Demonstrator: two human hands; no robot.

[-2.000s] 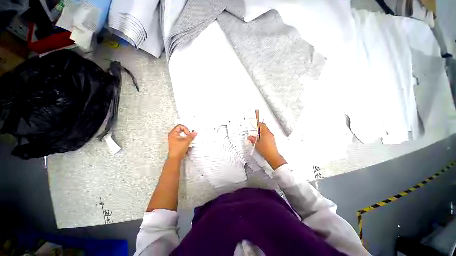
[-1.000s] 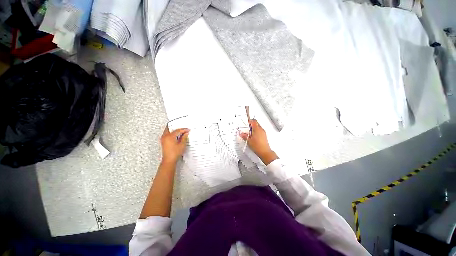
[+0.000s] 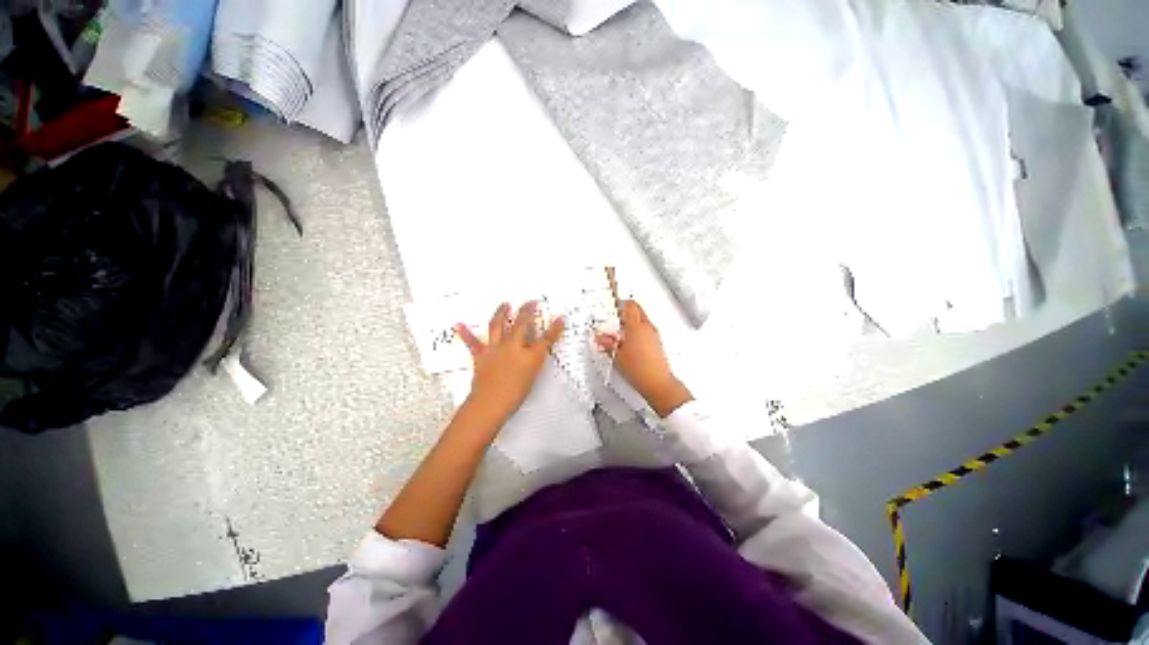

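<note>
A stack of white cut panels (image 3: 485,189) lies on the speckled table, its lined lower end toward me. A white marking template (image 3: 441,333) with dark marks lies across that end. My left hand (image 3: 510,359) rests on the template with spread fingers pressing it down. My right hand (image 3: 643,357) is at the right edge of the stack, holding a thin brown-tipped pen (image 3: 614,289) upright between the fingers. The pen's lower part is hidden by the hand.
A black plastic bag (image 3: 120,277) and a small white tag (image 3: 245,378) lie at left. Tied rolls (image 3: 271,57) are at the back left. Grey speckled fabric (image 3: 649,139) and wide white panels (image 3: 869,189) spread right. Yellow-black tape (image 3: 1008,447) marks the floor.
My left hand has moved right from the stack's left edge and now lies spread on the template, which shows more at its left end. My right hand stays near the right edge with the pen.
</note>
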